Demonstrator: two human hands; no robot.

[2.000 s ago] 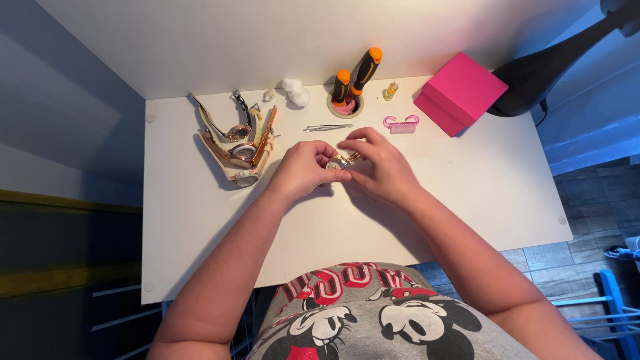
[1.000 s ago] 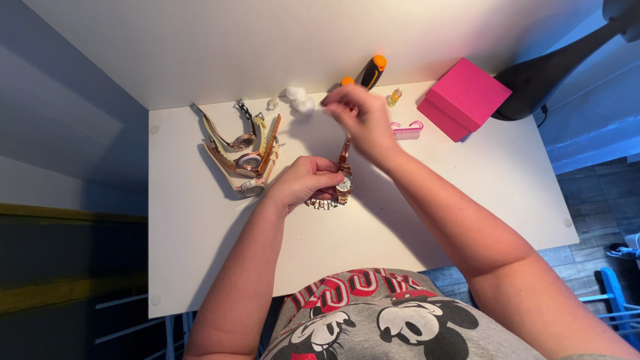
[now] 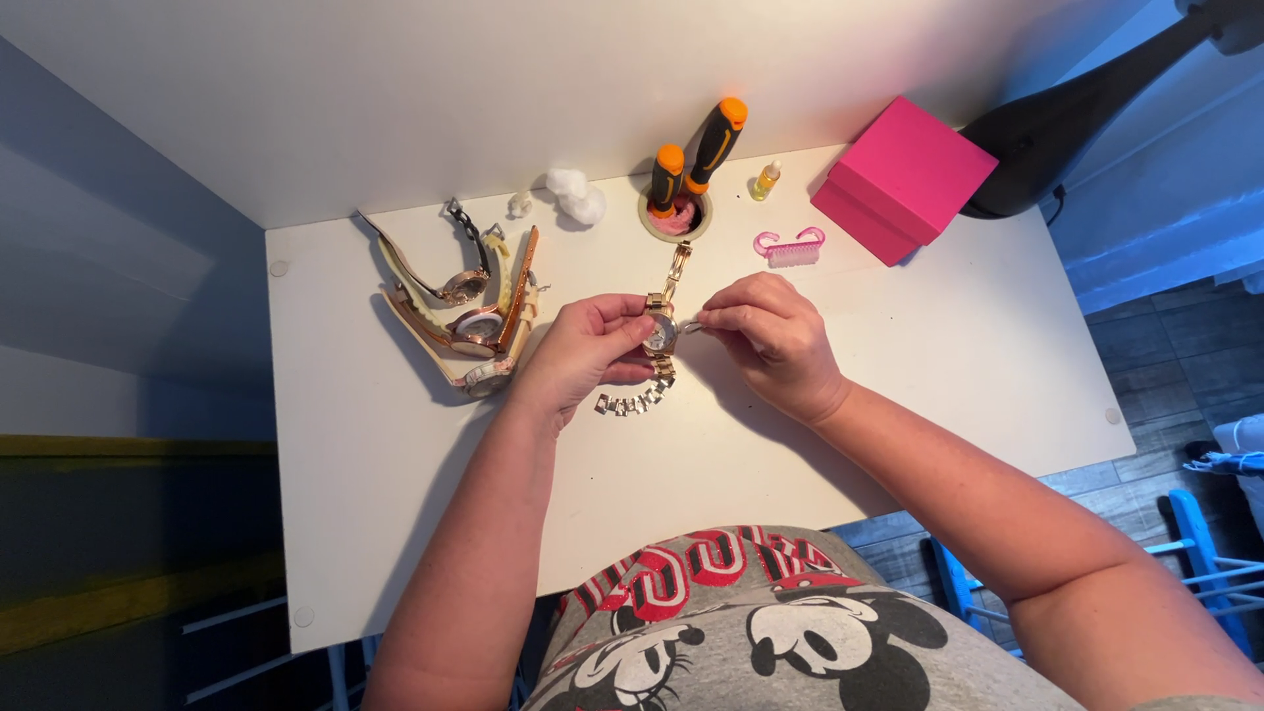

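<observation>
My left hand grips a gold-coloured wristwatch by its case, dial up, near the middle of the white table. One part of its metal link bracelet reaches away from me, and the other curves toward me on the tabletop. Just right of the case, my right hand pinches metal tweezers, their tip close to the watch's side; most of the tool is hidden by the fingers. Whether the tip touches the case cannot be told.
Several strap watches lie at the left. Along the back stand cotton wool, a round holder with two orange-and-black screwdrivers, a small yellow bottle and a pink box. A pink nail brush lies before the bottle.
The tweezers that lay in front of the holder two seconds ago are now in my right hand. That hand has come back from the holder area to the watch. My left hand keeps the watch.
</observation>
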